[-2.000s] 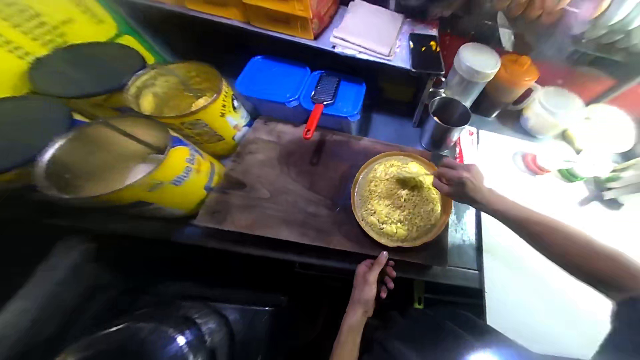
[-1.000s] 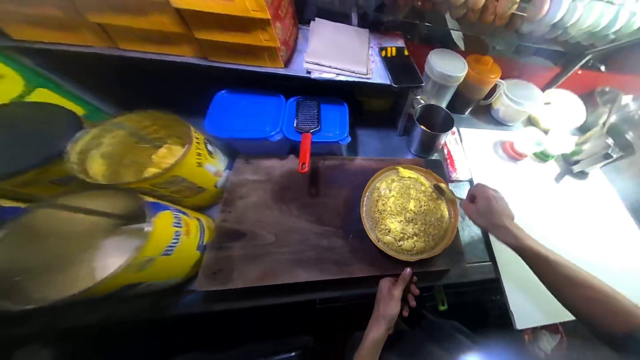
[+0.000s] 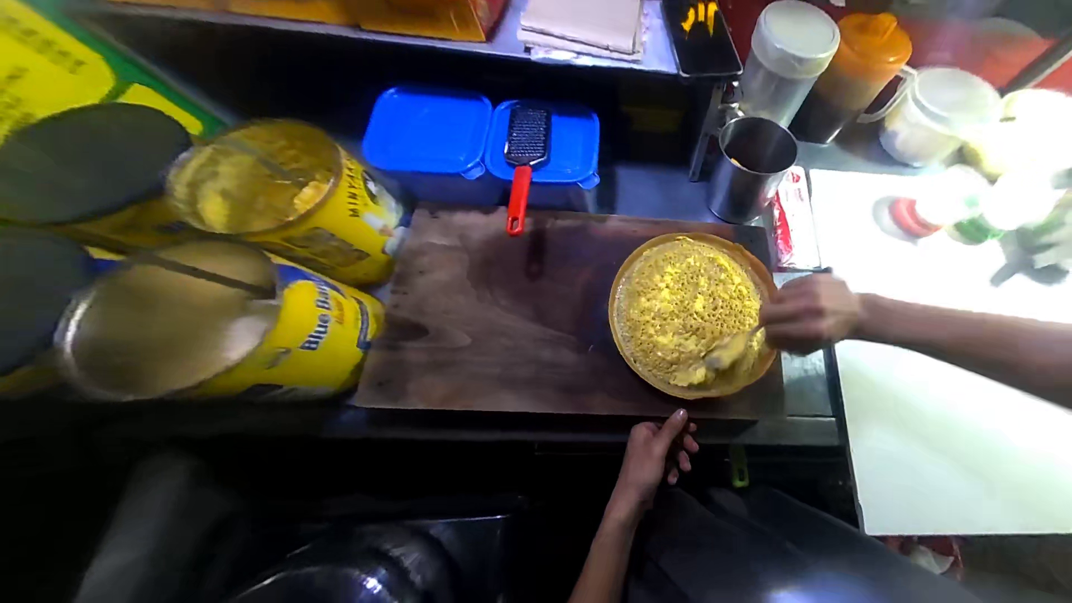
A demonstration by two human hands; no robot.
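A round, thick pancake (image 3: 691, 306) with a browned rim and a pitted surface smeared with yellow spread lies on the right part of a dark wooden board (image 3: 486, 335). My right hand (image 3: 808, 313) grips the handle of a spoon (image 3: 730, 350), whose blurred bowl touches the pancake's lower right area. My left hand (image 3: 657, 452) is at the board's front edge below the pancake, thumb up against the edge and fingers loosely curled, with nothing seen in it. A grater (image 3: 528, 138) with a red handle rests on a blue-lidded container and reaches over the board's back edge.
Two opened yellow tins, one with yellow spread (image 3: 251, 180) and one with pale contents (image 3: 172, 322), stand left of the board. Blue-lidded boxes (image 3: 427, 130) stand behind it. A metal cup (image 3: 752, 172), jars (image 3: 789, 59) and a white surface (image 3: 955, 435) are at the right.
My right hand has moved the spoon from the pancake's upper right to its lower right. The yellow spread covers more of the lower part. My left hand stays by the board's front edge.
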